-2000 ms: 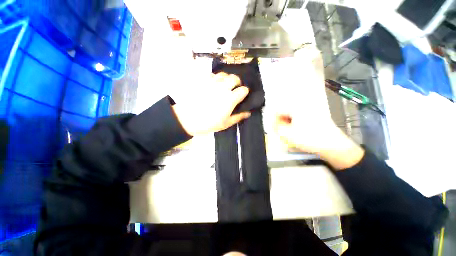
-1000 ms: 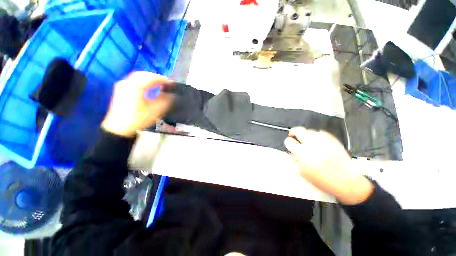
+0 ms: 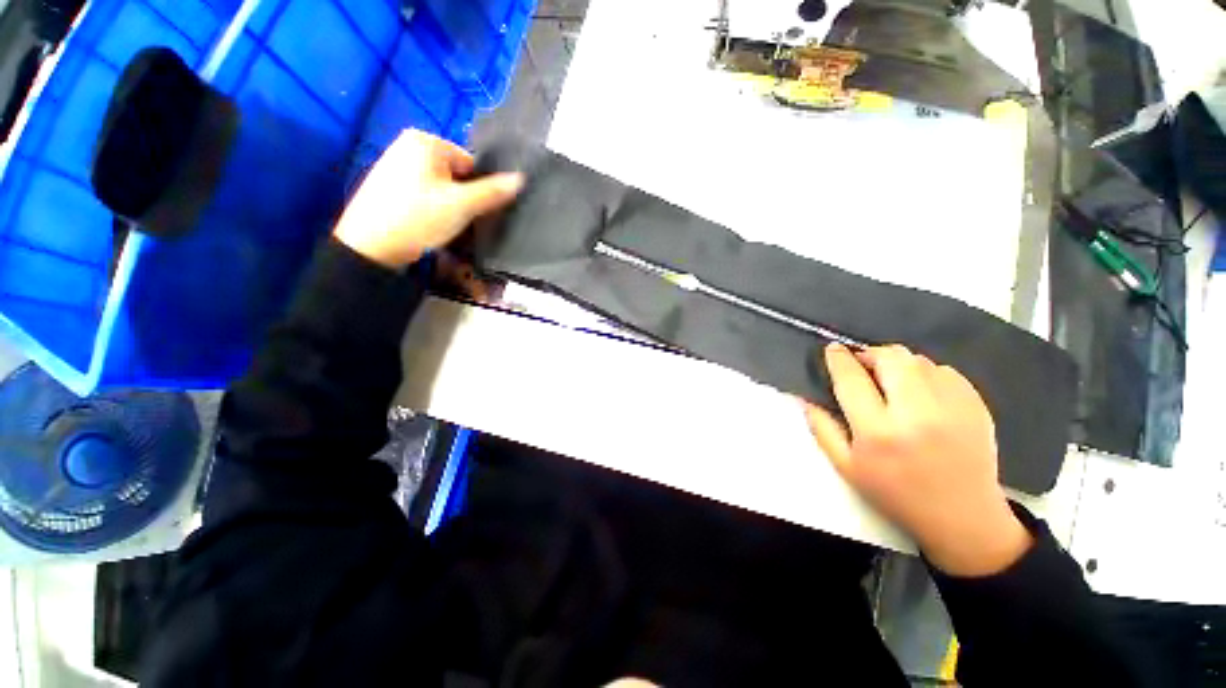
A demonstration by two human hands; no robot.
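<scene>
A long black zippered panel [image 3: 753, 289] lies slantwise across the pale machine bed [image 3: 887, 202] and its front edge. The zipper teeth [image 3: 753, 304] show as a thin silvery line along its middle, with a small shiny slider [image 3: 683, 280] on them. My left hand [image 3: 428, 202] grips the panel's left end between thumb and fingers. My right hand [image 3: 914, 437] pinches the panel at the right end of the visible zipper line. The panel's right end lies flat beyond my right hand.
The sewing machine's brass-coloured clamp [image 3: 818, 75] is at the top. Green-handled snips [image 3: 1123, 258] lie at the right. A blue crate [image 3: 289, 175] stands at the left, with a black bundle [image 3: 161, 141] on its rim. A blue fan [image 3: 92, 460] is below it.
The panel has come out from under the machine head and turned from lengthwise to crosswise. My left hand has moved to its left end, my right hand onto the zipper. The black flap no longer shows on top.
</scene>
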